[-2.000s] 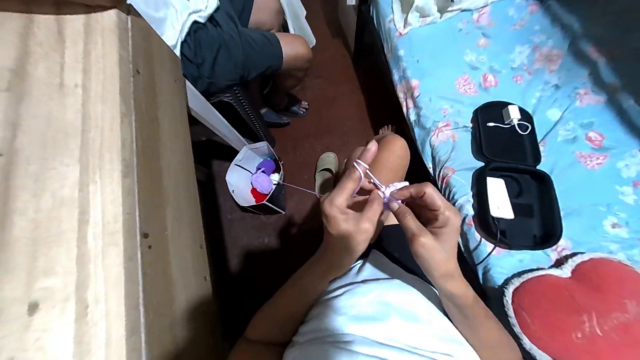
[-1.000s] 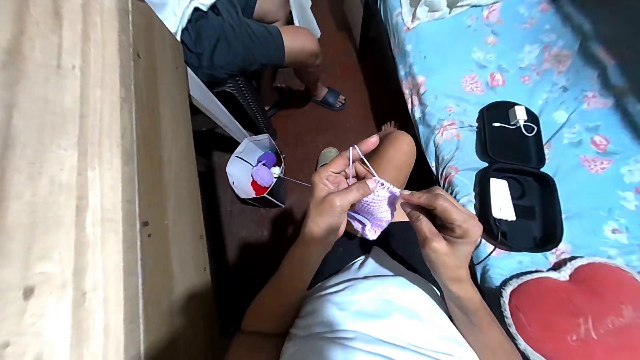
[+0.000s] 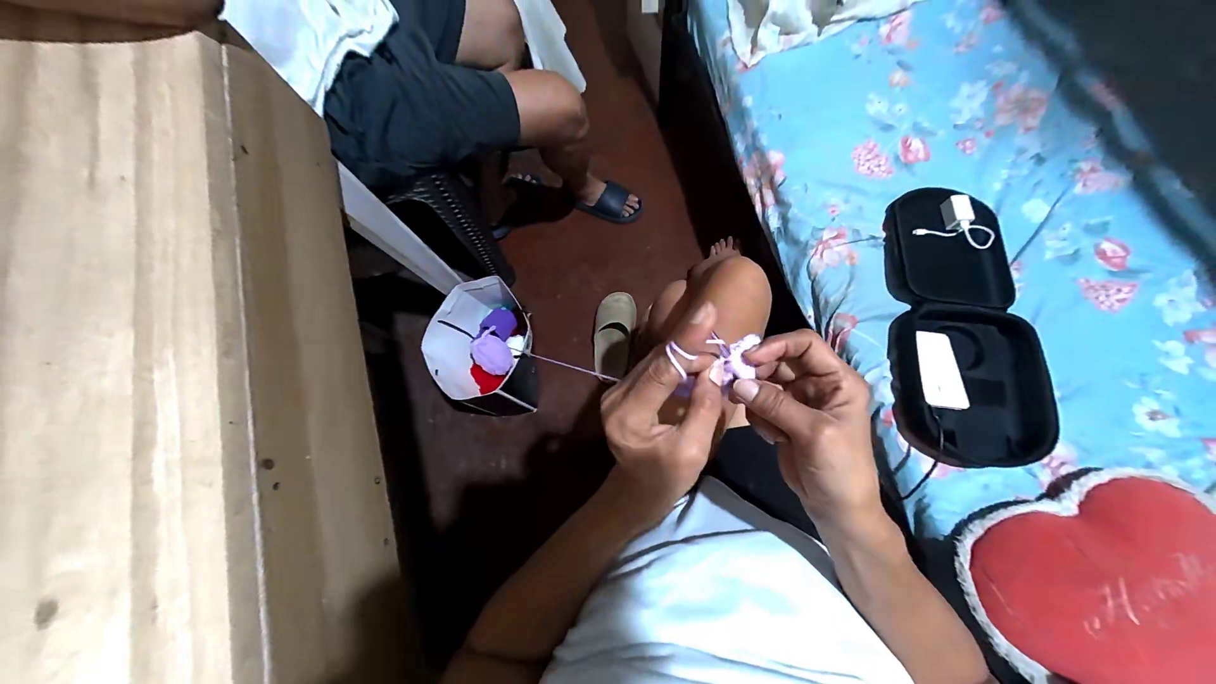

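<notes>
Between my two hands, above my bare knee, is a small piece of lilac crochet or knit work (image 3: 736, 361). My left hand (image 3: 662, 408) pinches its left side between thumb and fingers, with lilac yarn looped around a raised finger. My right hand (image 3: 812, 408) grips the right side with thumb and fingertips; whether it also holds a hook cannot be seen. A strand of yarn (image 3: 573, 367) runs left from my left hand to a ball of lilac yarn (image 3: 491, 352) in an open white container (image 3: 444, 356), beside purple, red and white yarn.
At left stands a wooden panel (image 3: 171, 380). Another person (image 3: 427, 114) sits at upper left, wearing dark shorts and slides. A beige shoe (image 3: 616, 334) lies on the floor. On the floral bed (image 3: 845, 85) are an open black case (image 3: 1007, 408) with a white device and cable, and a red heart pillow (image 3: 1102, 579).
The lilac piece hung spread below my left fingers one second ago; now it is bunched between both hands' fingertips. My right hand has come closer to my left.
</notes>
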